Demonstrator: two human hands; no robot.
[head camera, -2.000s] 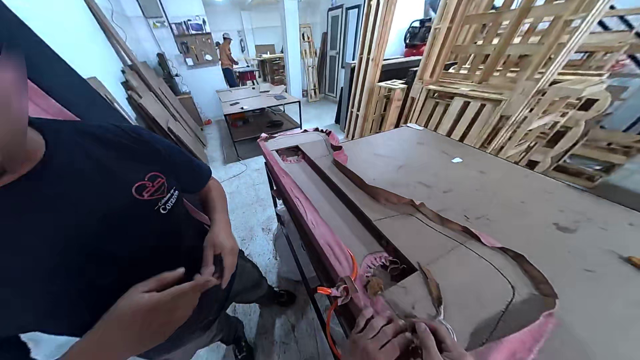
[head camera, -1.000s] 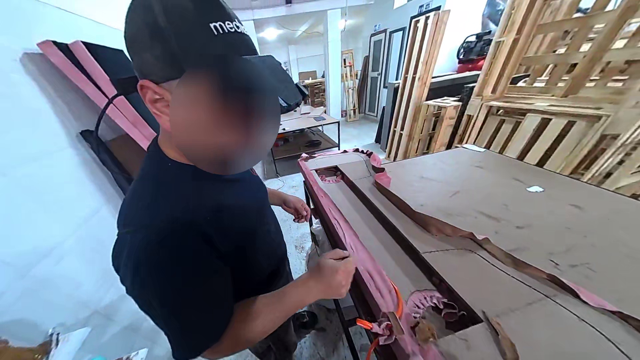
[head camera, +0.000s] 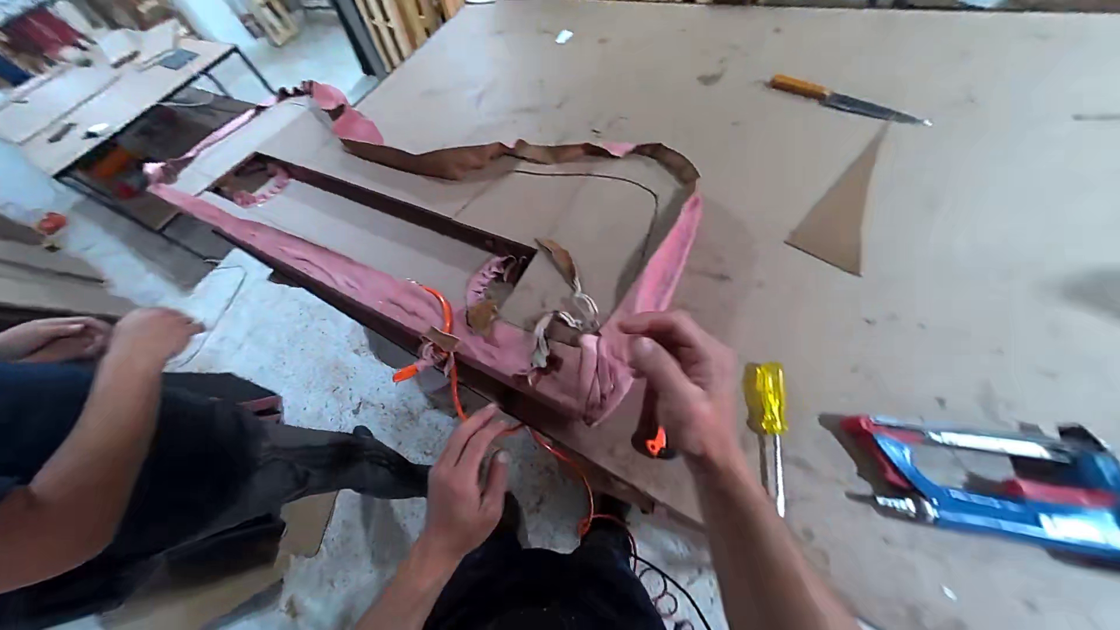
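A flat panel edged in pink and brown fabric lies on the big worktable, with a long rectangular opening. Gathered pink cloth shows at both ends of the opening. Empty and with fingers apart, my left hand is over the near table edge, beside an orange hose. My right hand is at the panel's pink corner, thumb and forefinger apart; whether it touches the cloth is unclear. Just below it lies a dark tool with an orange part, partly hidden. To its right is a yellow-handled screwdriver.
Blue and red staple guns lie at the right of the worktable. Farther back are a wooden-handled knife and a triangular brown offcut. A co-worker's arm is at the left. Another table stands behind.
Both my hands, seen on the panel's near end two seconds ago, are now apart, the left one off the panel. The view has swung down and right.
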